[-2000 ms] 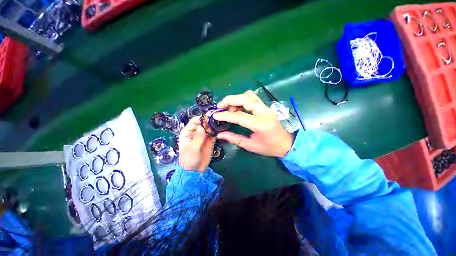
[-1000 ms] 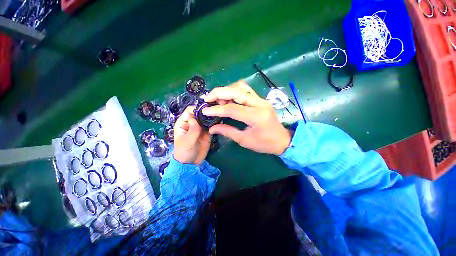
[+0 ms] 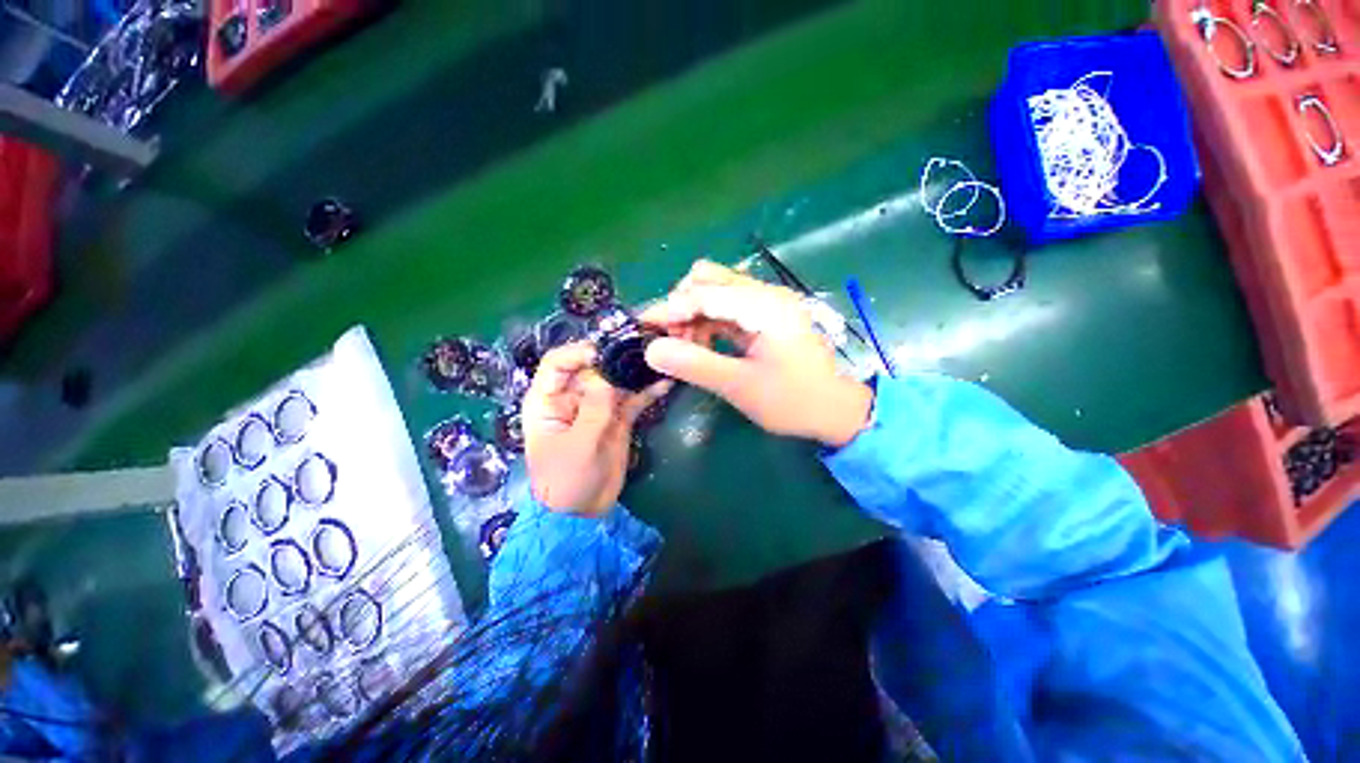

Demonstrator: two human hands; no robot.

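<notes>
A dark round unit with a silver rim (image 3: 625, 358) is held up between both hands above the green bench. My left hand (image 3: 579, 432) grips it from the left and below. My right hand (image 3: 753, 355) holds its right side, with the thumb across its face and the fingers at its upper edge. The side of the unit away from me is hidden. More round units (image 3: 477, 467) lie in a loose pile beside and behind my left hand, some among clear film.
White sheet with rows of rings (image 3: 382, 432) at left. Black tweezers (image 3: 782, 271) and a blue stick (image 3: 870, 324) beyond my right hand. Blue box of white rings (image 3: 1178, 142), loose white rings (image 3: 970, 207), a black ring (image 3: 990, 289) and a coral tray (image 3: 1295, 224) at right.
The unit stays in both hands. My right thumb now lies across its dark face, and the unit has turned a little. The whole view has shifted slightly.
</notes>
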